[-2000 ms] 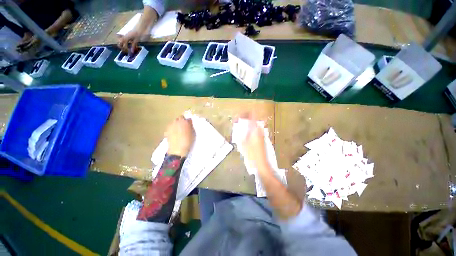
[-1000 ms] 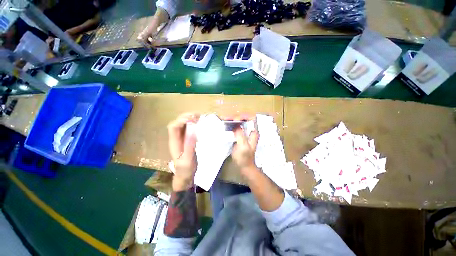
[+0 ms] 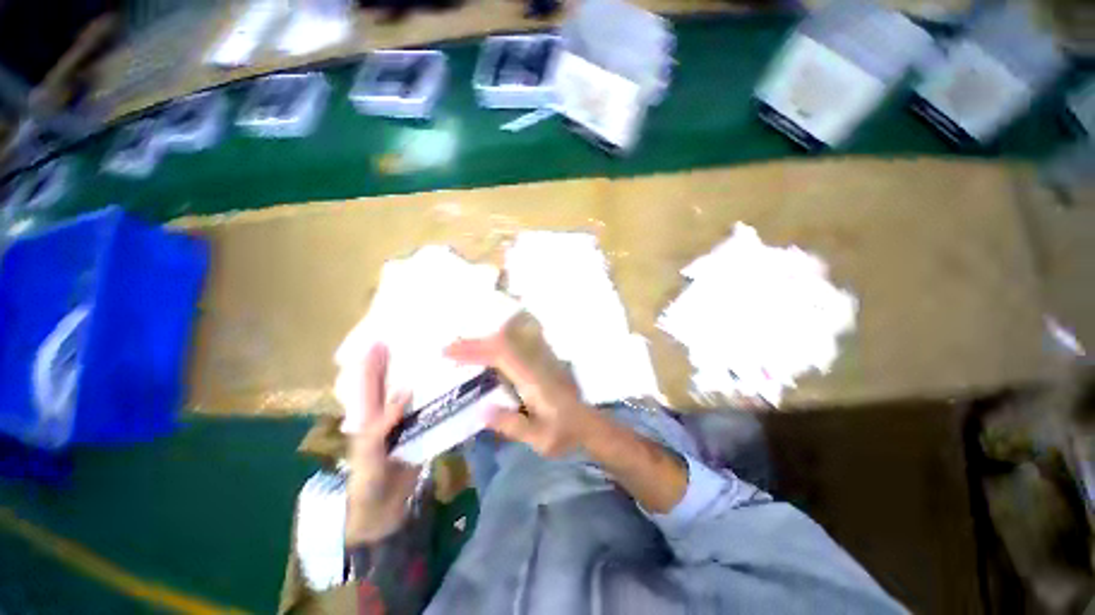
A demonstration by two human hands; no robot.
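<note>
A white retail box (image 3: 450,423) with a black band is held low in front of me, near the bench's front edge. My left hand (image 3: 382,451) grips its left end. My right hand (image 3: 537,390) grips its right end, thumb and fingers around it. White sheets (image 3: 420,294) lie on the bench just beyond the box. A pile of white paper (image 3: 570,300) lies right of them. A heap of small white cards (image 3: 759,315) lies further right. The picture is blurred, so the box's flaps cannot be made out clearly.
A blue crate (image 3: 150,324) with white papers inside stands at the left bench end. The green conveyor (image 3: 708,126) beyond the bench carries white trays (image 3: 399,84) with dark items and standing open boxes (image 3: 829,78). A brown carton (image 3: 324,589) with white contents is low left.
Both hands came from the paper piles, lifted a white piece, and now hold a box with its black band showing, lower and nearer me. The view has tilted down.
</note>
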